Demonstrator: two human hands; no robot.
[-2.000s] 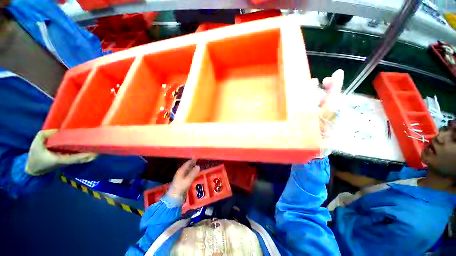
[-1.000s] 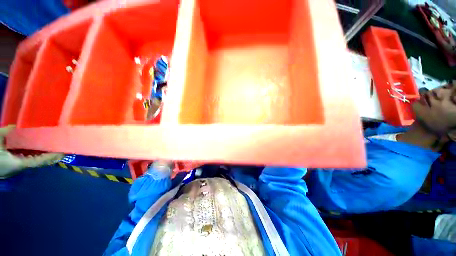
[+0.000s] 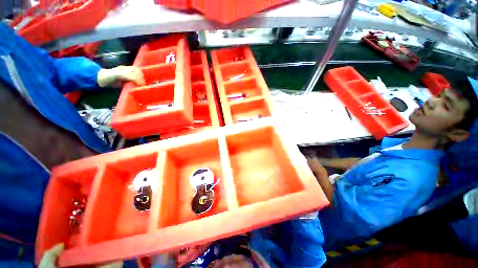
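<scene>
A large orange-red tray (image 3: 183, 238) with four pockets is held tilted in front of me. Its right pocket is empty; two middle pockets hold figure-eight parts (image 3: 202, 191), and the left pocket holds small shiny parts (image 3: 77, 213). A coworker's pale gloved hand (image 3: 51, 255) grips its lower left corner. My right sleeve (image 3: 306, 236) reaches up to the tray's right end, but the tray hides my right hand. My left hand (image 3: 165, 260) is at most a blurred patch at the bottom edge, under the tray; its grip cannot be told.
A coworker's other gloved hand (image 3: 123, 76) rests on a stacked tray (image 3: 152, 123) at left. Another parts tray (image 3: 241, 84) stands beside it. A person (image 3: 385, 183) sits at right by a white bench (image 3: 309, 112) with a tray (image 3: 367, 102). A metal post rises behind.
The held tray has moved lower and away from the camera, showing its parts. The view now takes in more bench and trays behind. My right hand, seen earlier at the tray's right end, is hidden.
</scene>
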